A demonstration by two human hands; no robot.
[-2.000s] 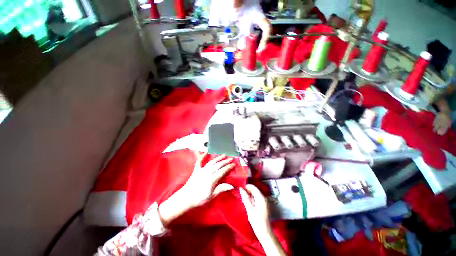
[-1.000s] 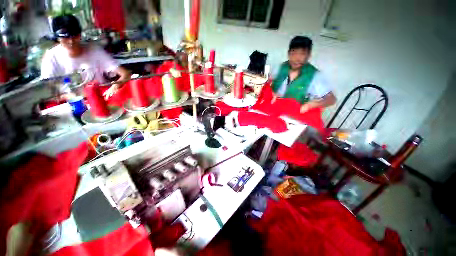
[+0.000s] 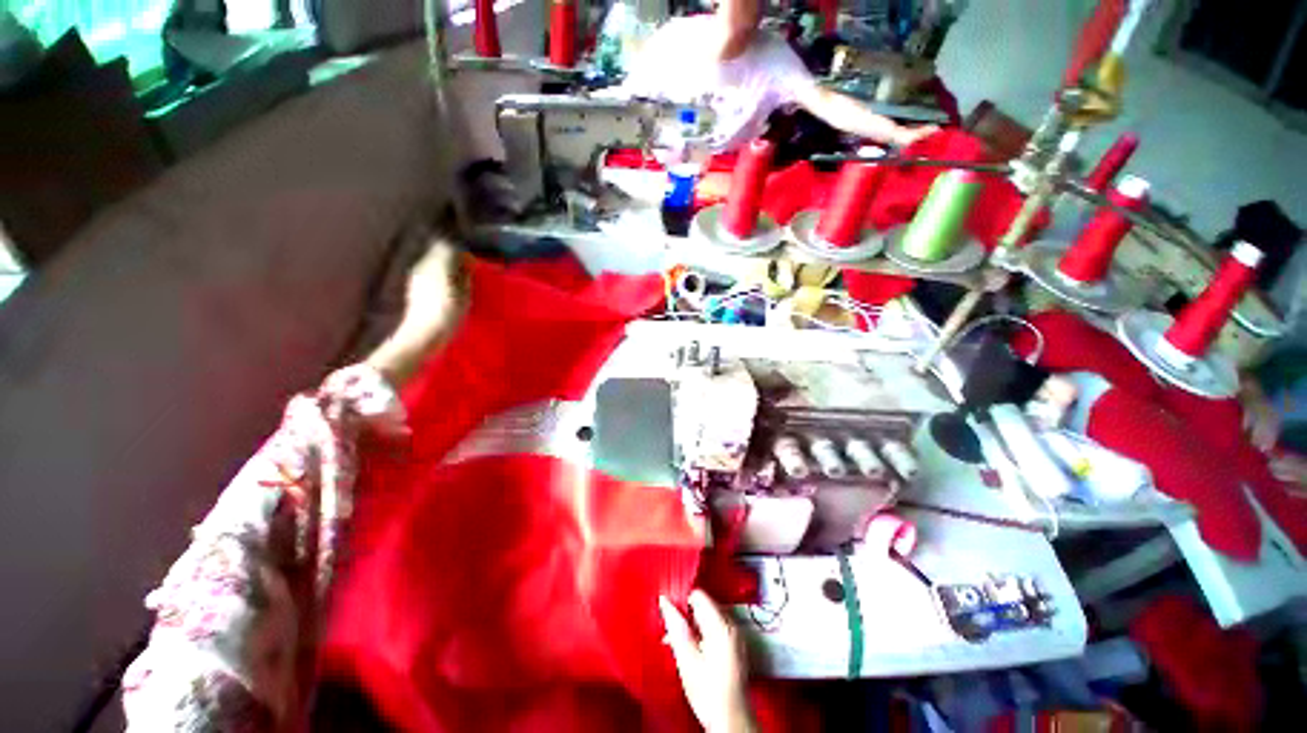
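Note:
A large red cut piece (image 3: 487,573) lies over the table's left front and hangs off the front edge, with its right edge near the needle area of the overlock machine (image 3: 824,444). More red cloth (image 3: 538,337) lies at the back left. My left hand (image 3: 434,294) reaches far out to the back left, on the edge of that cloth; its fingers are blurred, so a grip is not clear. My right hand (image 3: 707,652) lies on the red piece just in front of the presser area, fingers slightly apart. The cloth plate (image 3: 634,428) is left of the needle.
Red cones (image 3: 853,201) and a lime green cone (image 3: 942,215) stand behind the machine. A small red-and-white reel (image 3: 889,536) and a green band (image 3: 854,616) are at the right. A wall is at the left. A person in a white top is behind; another person's hand shows far right.
The view swung right and came back. Compared with two seconds ago, my left hand has moved from beside the needle area to the back left. My right hand is slightly lower.

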